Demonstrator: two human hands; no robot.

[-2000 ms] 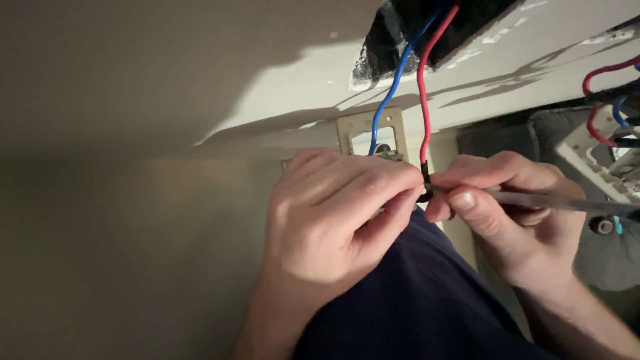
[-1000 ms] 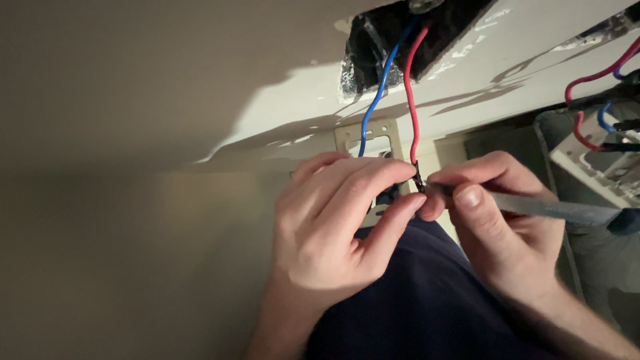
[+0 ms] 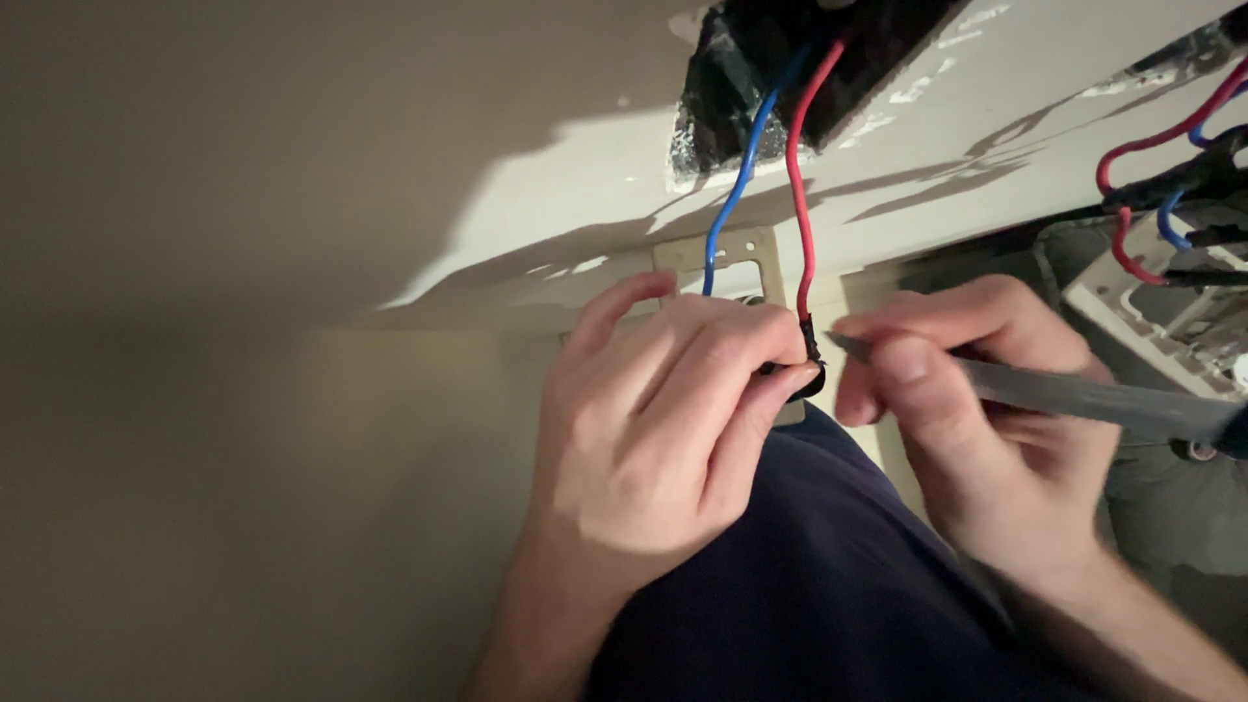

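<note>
Between the thumb and forefinger of my left hand (image 3: 663,419) is the black-taped end (image 3: 808,341) of a red wire (image 3: 798,185). A blue wire (image 3: 746,175) runs down beside it and passes behind that hand. My right hand (image 3: 985,419) grips a slim grey metal tool (image 3: 1072,392), perhaps a blade or screwdriver; its kind is unclear. The dark tip of the tool lies just right of the taped end, apart from it. Behind my left hand is a beige mounting frame (image 3: 765,255), partly hidden.
Both wires come out of a rough dark opening (image 3: 721,107) in the pale wall (image 3: 546,195). At the right, red and blue wires (image 3: 1150,146) with black tape hang by another pale frame (image 3: 1111,278). A grey bag-like item (image 3: 1170,497) lies below.
The tool tip, earlier at the wire's black end, has moved a little to the right, away from it. My left hand keeps its pinch there.
</note>
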